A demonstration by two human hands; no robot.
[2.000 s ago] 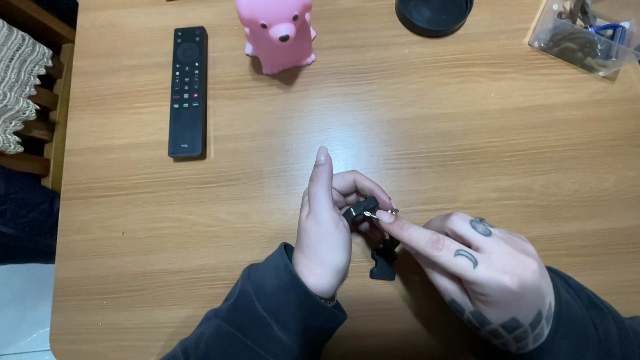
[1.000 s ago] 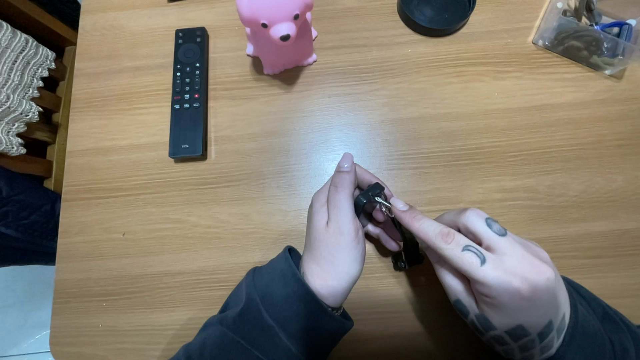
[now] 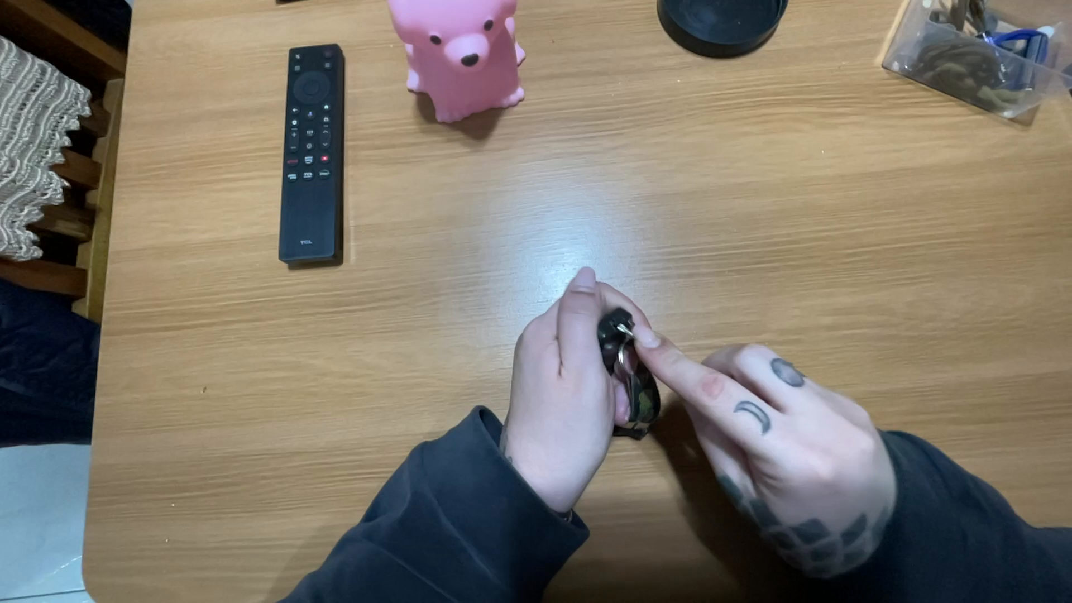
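My left hand is closed around a small black object with a metal ring, its thumb pointing up and away. A dark strap with a camouflage-like pattern hangs in a loop from it, beside the palm. My right hand lies to the right, its index finger extended so that the tip touches the metal part at the top of the black object. The other right fingers are curled under, and whether they hold anything is hidden. Much of the black object is covered by the left fingers.
A wooden table lies beneath the hands. On it are a black TCL remote control, a pink animal figure, a round black dish or lid and a clear plastic box holding small items. A knitted cloth hangs at the left.
The black object and strap have turned in my left hand; a dark buckle-like end hung lower two seconds ago, and now the strap forms a loop near the palm. My right index finger remains at the metal part.
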